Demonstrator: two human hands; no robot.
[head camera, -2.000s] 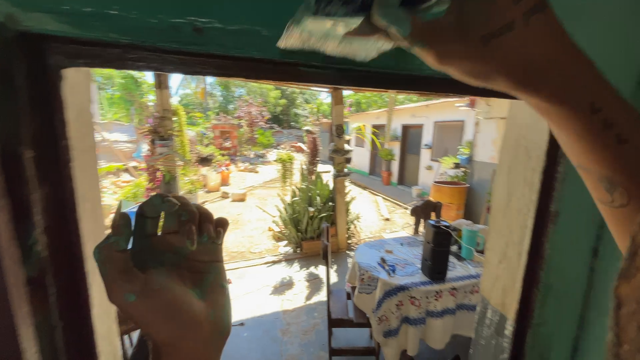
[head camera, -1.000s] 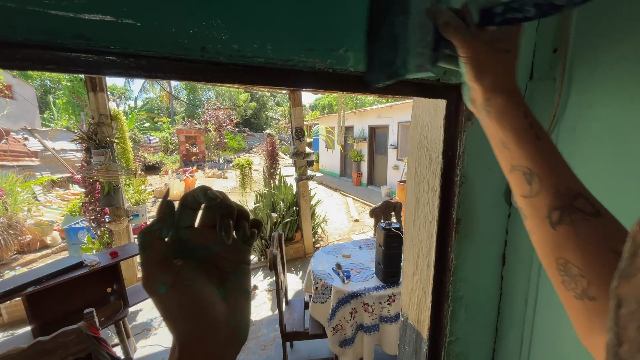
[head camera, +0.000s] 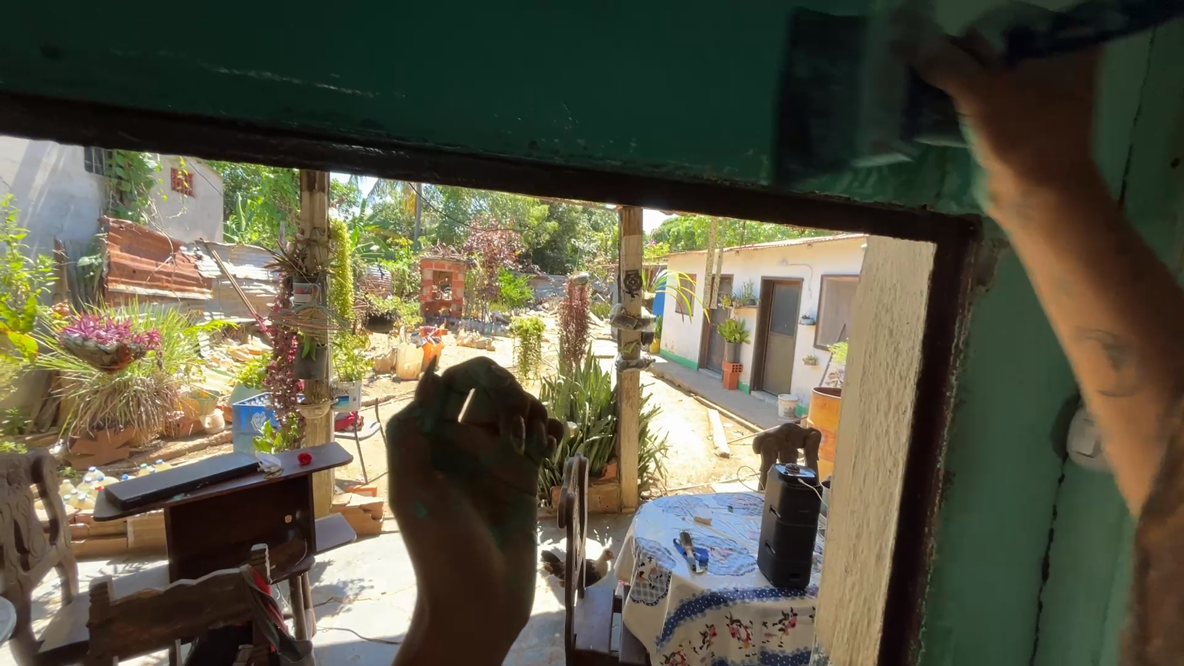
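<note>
My right hand (head camera: 1008, 102), at the top right, grips a wide flat-bladed tool (head camera: 832, 102), held against the green-painted surface (head camera: 518, 74) above the opening. The tool is blurred, so its exact kind is unclear, and its far end runs out of view. My left hand (head camera: 472, 425) is raised in front of the opening, its fingers curled and bearing green smears. A bright gap shows between those fingers; whether they hold anything is hidden in shadow. The dark frame edge (head camera: 555, 180) runs just below the green surface.
Beyond the opening, a round table with a patterned cloth (head camera: 721, 610) bears a black speaker (head camera: 788, 527) and a small blue-and-dark tool (head camera: 689, 552). Wooden chairs (head camera: 166, 615), a dark desk (head camera: 231, 527), a chicken (head camera: 592, 566) and potted plants stand outside. A green wall borders the right side.
My view has swung so that the opening's right corner and more of the yard's left side show. My right hand still grips the tool high up; my left hand stays raised with curled fingers.
</note>
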